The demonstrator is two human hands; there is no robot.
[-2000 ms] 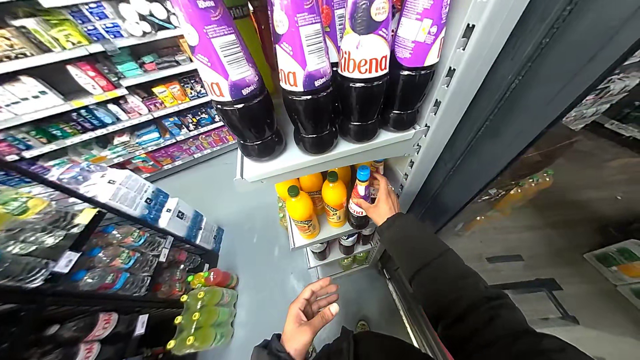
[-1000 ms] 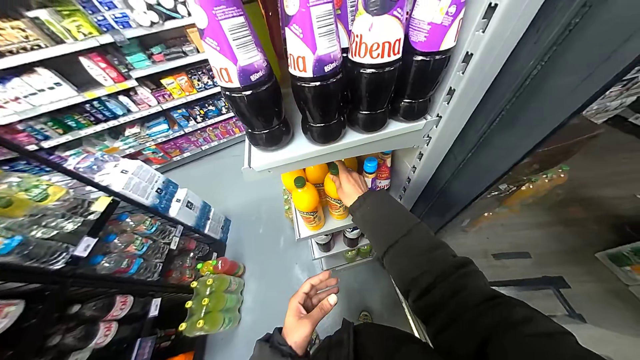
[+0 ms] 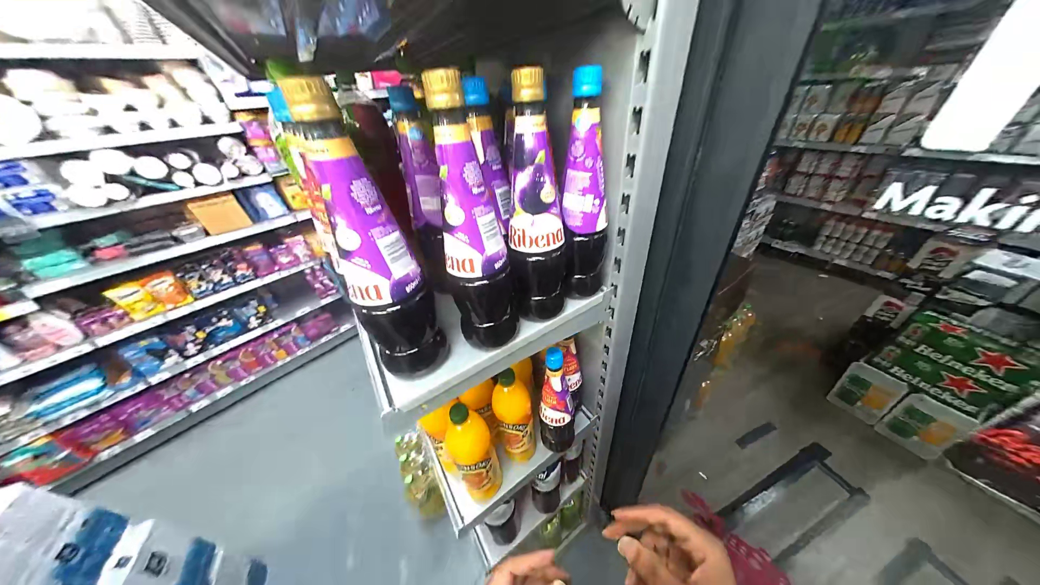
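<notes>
Low in the view, my right hand is raised beside the foot of the shelf unit, fingers loosely curled, nothing seen in it. To its left my left hand shows only partly at the bottom edge; it seems to hold nothing. Both hands are apart from the bottles. Purple-labelled Ribena bottles with gold and blue caps stand on the upper shelf. On the shelf below are orange squash bottles with green caps and a smaller blue-capped Ribena bottle. Dark bottles stand lower down.
A dark upright post borders the shelf unit on the right, by a glass pane. Packed store shelves line the left. Shrink-wrapped packs lie bottom left. Heineken cases are visible at the right, beyond the post.
My right hand has left the orange bottles and come back low beside my left hand. Earlier it was at the blue-capped bottle, then at an orange one. The view has tilted up.
</notes>
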